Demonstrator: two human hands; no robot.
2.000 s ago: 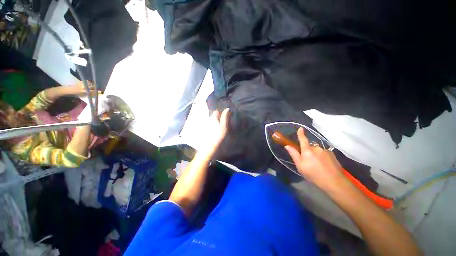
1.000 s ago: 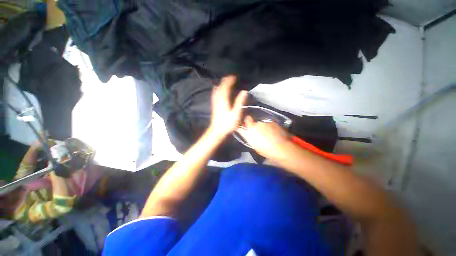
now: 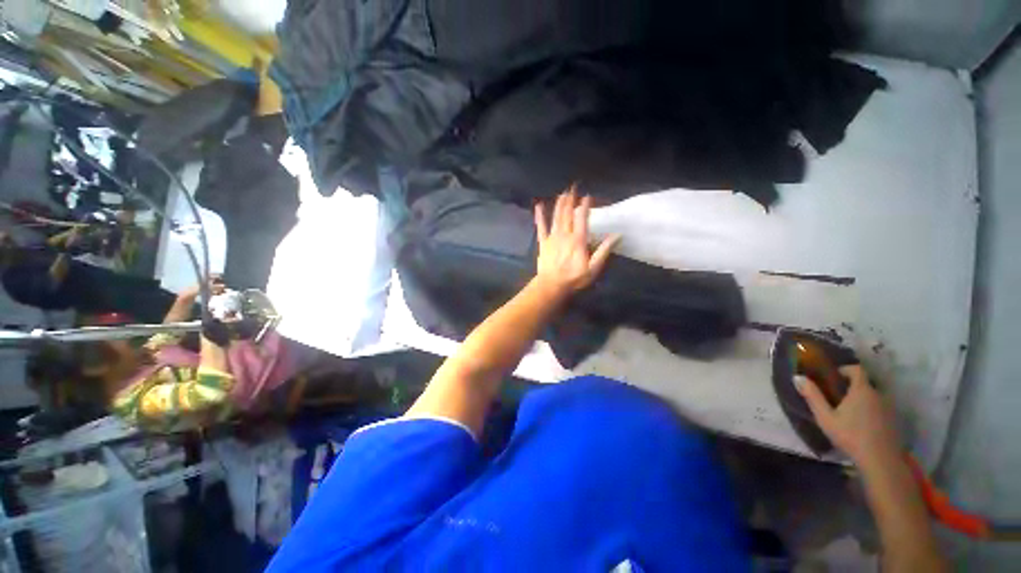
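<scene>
Black trousers (image 3: 481, 241) lie nearest me, one leg stretched to the right over the white table. My left hand (image 3: 573, 249) lies on the leg with its fingers spread, holding nothing. My right hand (image 3: 851, 412) grips the orange-brown handle of the steam iron (image 3: 797, 416), whose dark body points up and left at the table's right end, clear of the leg. The orange-red hose sleeve (image 3: 946, 504) runs from the iron's rear. The leg opening (image 3: 733, 304) faces the iron.
A large black garment pile (image 3: 649, 112) covers the far side of the white table (image 3: 907, 213). Dark thin strips (image 3: 806, 278) show right of the leg. A person in a striped yellow top (image 3: 174, 394) sits at left behind a metal arm (image 3: 106, 332). A grey wall stands at right.
The iron, in my right hand, has moved off the trouser leg to the table's right end. My left hand now lies flatter on the leg, farther right along it. The camera view has shifted.
</scene>
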